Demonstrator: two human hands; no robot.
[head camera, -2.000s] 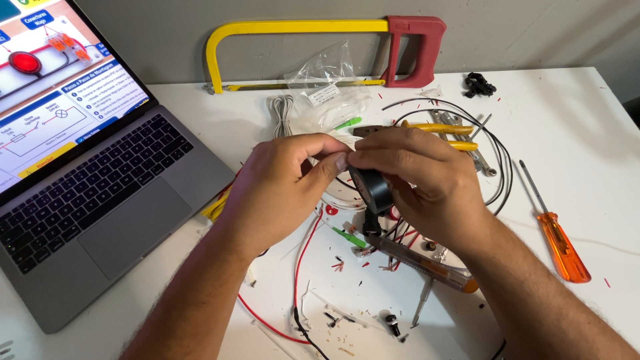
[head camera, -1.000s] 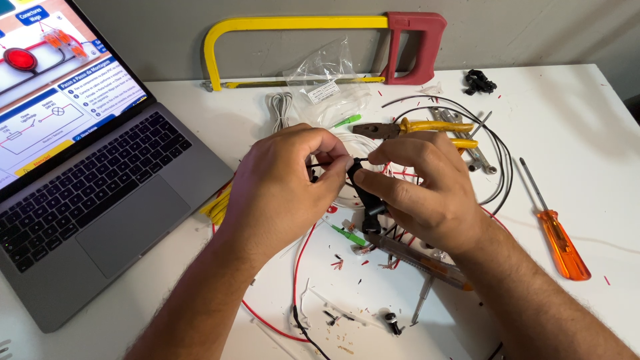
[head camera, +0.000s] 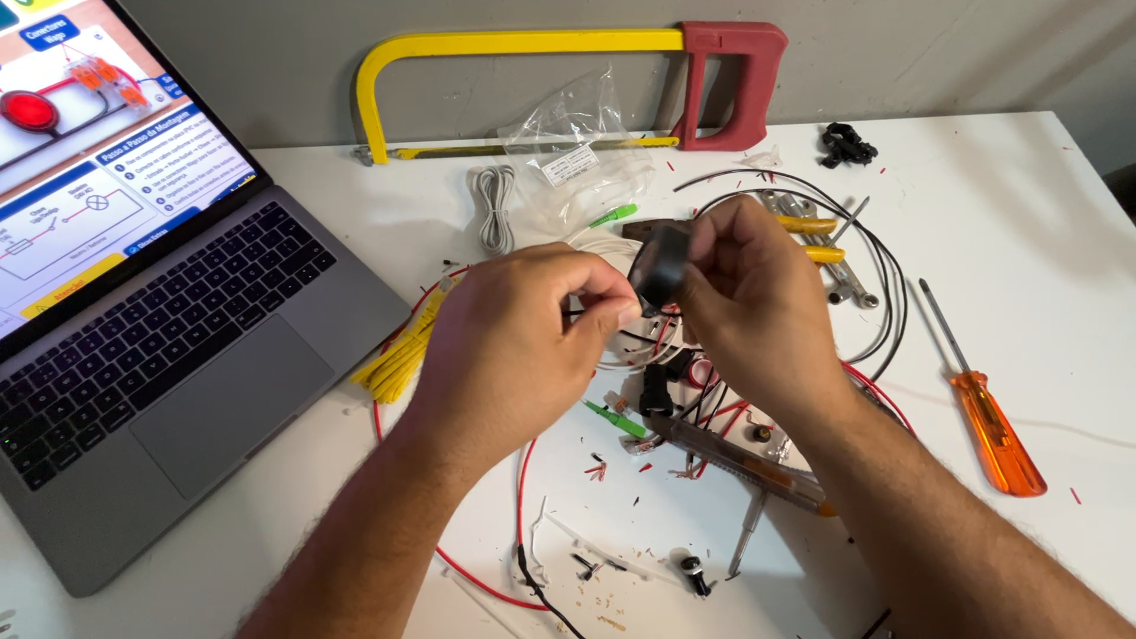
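Note:
Between my hands is a roll of black electrical tape (head camera: 661, 264), its face tilted toward the left. My right hand (head camera: 763, 302) holds the roll by its right side with thumb and fingers. My left hand (head camera: 532, 346) pinches thumb and forefinger together at the roll's lower left; a piece of black wire (head camera: 575, 312) shows in its grip, and what else it holds is hidden. Beneath the hands lie red and black wires, a coil of white cable and a green fibre connector (head camera: 617, 419). A utility knife (head camera: 745, 461) lies just below the right hand.
An open laptop (head camera: 222, 355) stands at the left, with yellow cable ties (head camera: 404, 351) beside it. A yellow hacksaw (head camera: 532, 40) leans at the wall behind a plastic bag (head camera: 568, 151). Pliers (head camera: 812, 240) and socket wrenches lie beyond my right hand, an orange screwdriver (head camera: 998, 435) at the right.
My right hand and the tape roll have moved up, and the roll has turned so that its side shows. My left hand stays pinched near the same place.

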